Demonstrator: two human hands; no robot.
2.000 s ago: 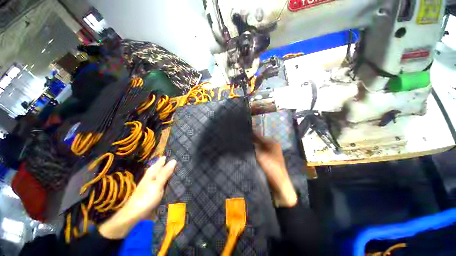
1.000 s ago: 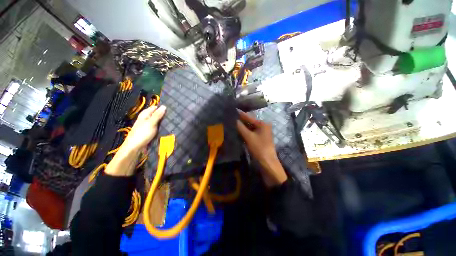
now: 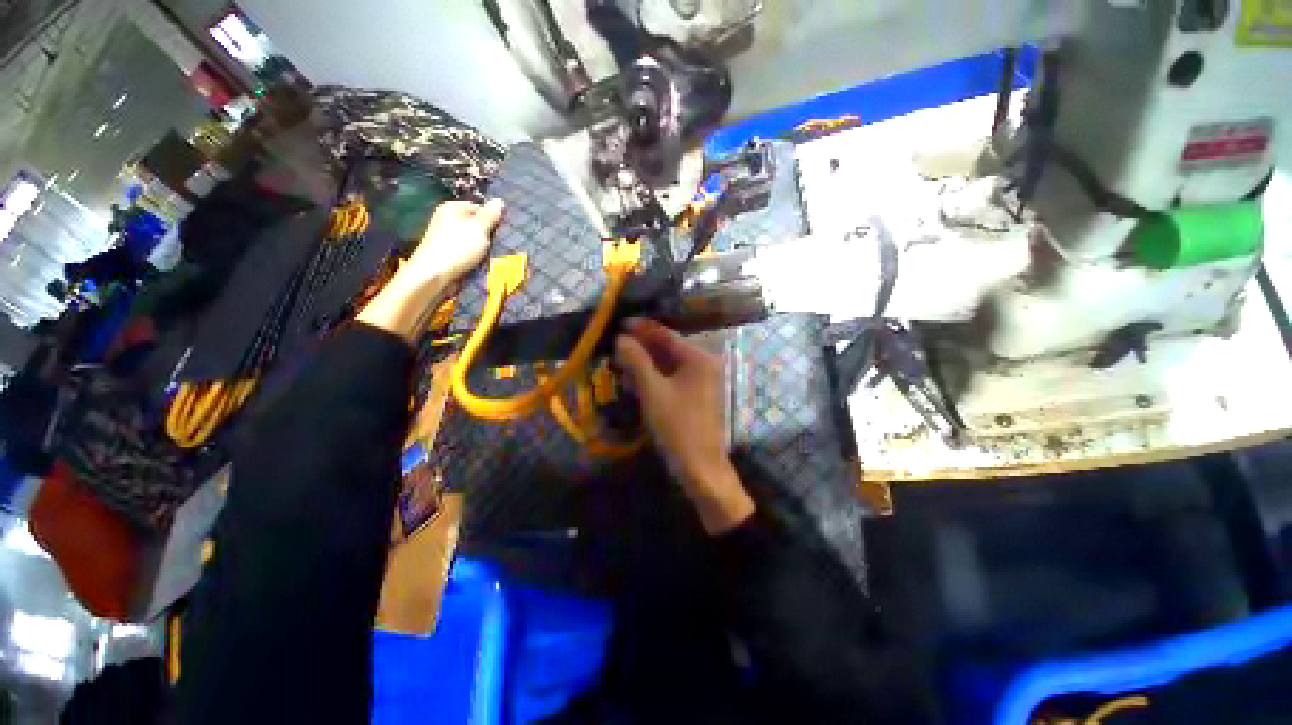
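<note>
A dark diamond-patterned bag panel (image 3: 546, 198) lies under the needle area (image 3: 645, 184) of the sewing machine. Its orange-yellow handle (image 3: 489, 404) loops from two flat tabs towards me. My left hand (image 3: 456, 244) holds the panel's far left edge. My right hand (image 3: 683, 404) pinches the panel's near right edge, just below the cylinder arm (image 3: 726, 290); its fingertips are partly in shadow. A second patterned panel (image 3: 772, 383) hangs beneath and to the right of the arm, and another handle shows below the first.
Stacked panels with yellow handles (image 3: 213, 411) lie at the left. Brown cardboard (image 3: 422, 574) is below my left arm. Blue bins (image 3: 489, 652) stand at the bottom centre and lower right (image 3: 1134, 666). The white machine table (image 3: 1077, 439) with a green cone (image 3: 1202, 237) is at the right.
The panel has moved away from me past the needle, bringing its handle tabs up close to the machine head. My left hand has moved farther forward with it; my right hand is now near its lower edge.
</note>
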